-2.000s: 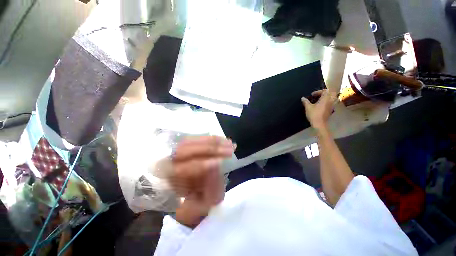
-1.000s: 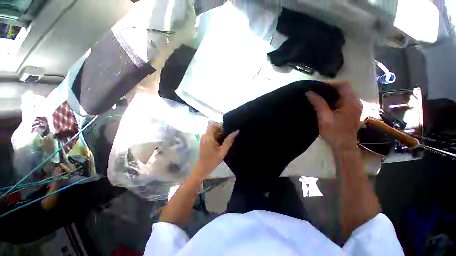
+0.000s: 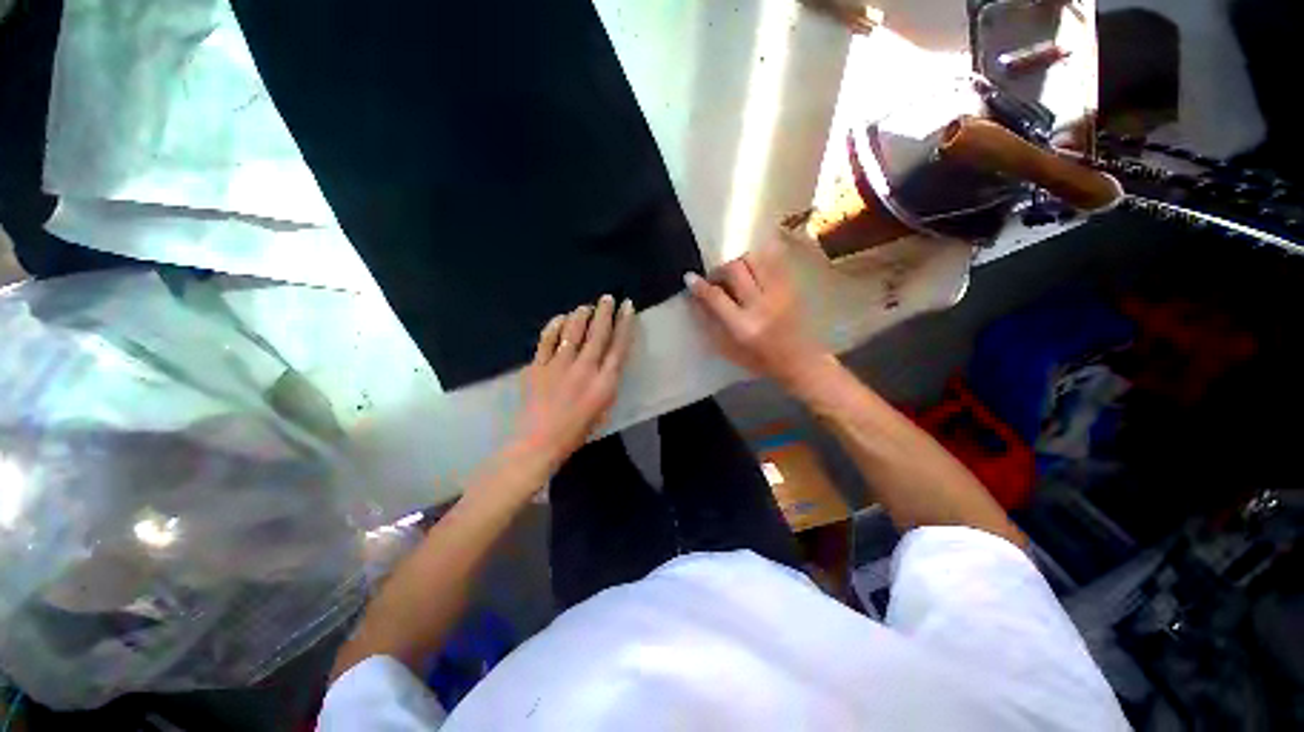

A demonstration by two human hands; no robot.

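A black cut piece (image 3: 486, 157) lies flat on the pale ironing cover cloth (image 3: 672, 358), its near short edge close to the table's front edge. My left hand (image 3: 575, 369) lies with its fingertips on that near edge; whether it grips the cloth cannot be told. My right hand (image 3: 758, 310) is at the near right corner of the piece, thumb and finger at the corner. The steam iron (image 3: 930, 179) with its brown wooden handle stands to the right of my right hand, apart from it. The far end of the piece is cut off by the frame's top.
White sheets (image 3: 186, 143) lie left of the black piece. A large clear plastic bag (image 3: 157, 501) is at the left table edge. Patterned iron cords (image 3: 1216, 215) run off right. Below the table are a red crate (image 3: 980, 446) and a cardboard box (image 3: 808, 483).
The black piece, held up and bent between both hands a second ago, now lies flat, turned lengthwise away from me. Both hands are at its near edge. The view has shifted.
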